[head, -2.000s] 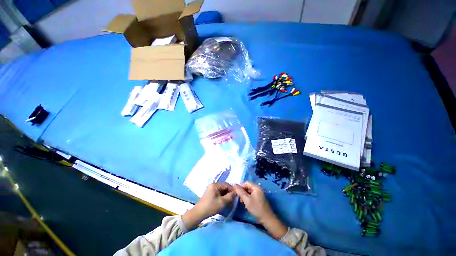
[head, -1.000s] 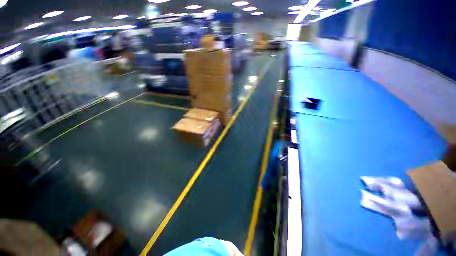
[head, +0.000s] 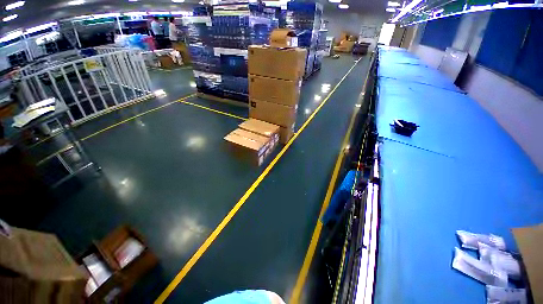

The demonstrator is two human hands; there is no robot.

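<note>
Neither of my hands is in the picture. Only a bit of my light blue clothing (head: 247, 297) shows at the bottom edge. Several white sleeved remote controls (head: 480, 265) lie on the blue-covered table (head: 443, 196) at the lower right. A brown carton (head: 531, 252) beside them is cut off by the right edge. A small black object (head: 404, 127) lies farther up the table.
An open carton (head: 123, 253) with white contents stands at the lower left, beside a larger carton (head: 38, 261). Stacked cartons (head: 274, 89) stand on the green floor beside a yellow line. White railings (head: 98, 86), wrapped pallets (head: 220, 56) and several people (head: 173, 32) are farther back.
The view has swung left from the work spot to the aisle. My hands, the clear bag, manuals, batteries and cables have left the picture. The latest view is sharper.
</note>
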